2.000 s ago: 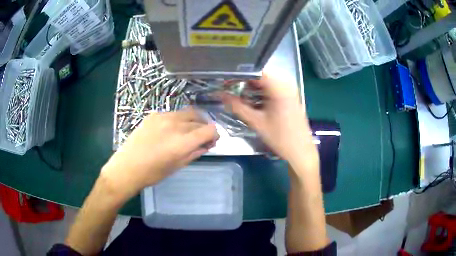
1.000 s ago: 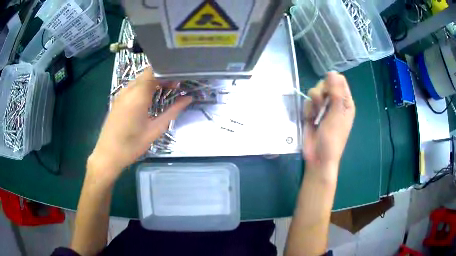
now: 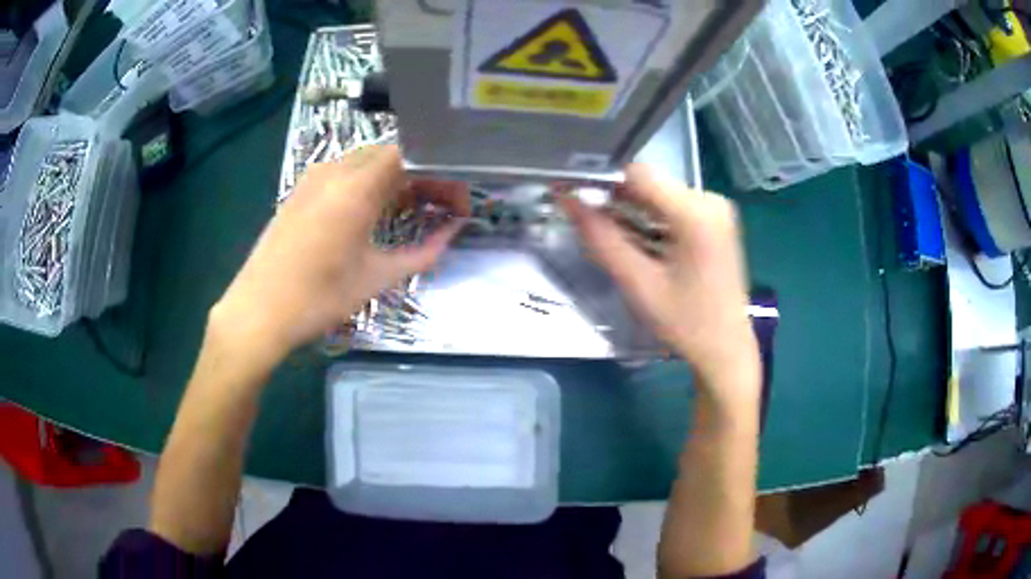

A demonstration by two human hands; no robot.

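Note:
A grey press housing [image 3: 520,124] with a yellow triangle label overhangs a silver tray [image 3: 497,322]. Loose silver metal pins [image 3: 328,119] lie heaped on the tray's left side. My left hand [image 3: 339,243] is at the left of the fixture under the press, fingertips partly hidden behind the housing edge, with pins beneath it. My right hand [image 3: 667,266] is at the right of the fixture, blurred, with several silver pins showing between its thumb and fingers. The dark fixture [image 3: 503,221] between the hands is blurred. Small thin dark pins [image 3: 544,303] lie on the tray.
A clear plastic bin [image 3: 443,443] with no parts in it sits at the bench's front edge. Bins of pins stand at left [image 3: 51,238] and upper right [image 3: 825,79]. A flat black object [image 3: 767,339] lies right of the tray, partly behind my right wrist.
My right hand has moved left, from beyond the tray's right edge back to the fixture. My left hand stays by the fixture. The whole view has shifted slightly.

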